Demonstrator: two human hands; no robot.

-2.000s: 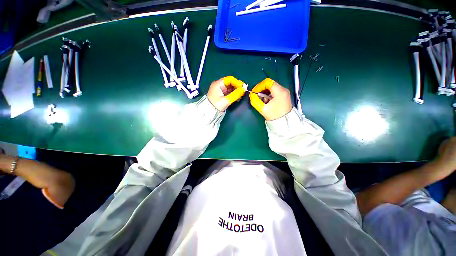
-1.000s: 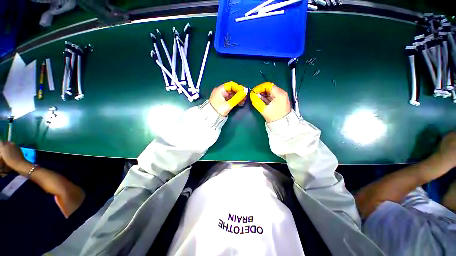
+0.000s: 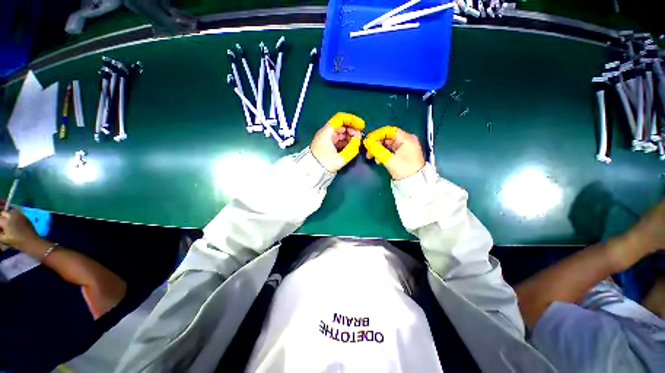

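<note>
My left hand (image 3: 338,142) and my right hand (image 3: 394,151) are close together over the green bench, with yellow finger cots on thumbs and fingers. The fingertips of each hand are pinched. A tiny white and dark piece shows between them, too small to name; a connector showed there earlier. The fingers hide most of it, so I cannot tell which hand grips it. A sleeved cable (image 3: 430,129) lies upright in view just beyond my right hand. Small dark pieces (image 3: 456,95) lie to its right.
A fanned pile of sleeved cables (image 3: 271,95) lies ahead left. The blue tray (image 3: 386,73) holds white sleeving (image 3: 385,30). More harness piles lie left (image 3: 111,102) and far right (image 3: 642,102). Paper (image 3: 33,120) is far left. Co-workers' arms show at both sides.
Both hands stay close together; less of the small piece shows between the fingertips. The bench view has shifted slightly. The left co-worker's hand has come into view with a pen-like stick.
</note>
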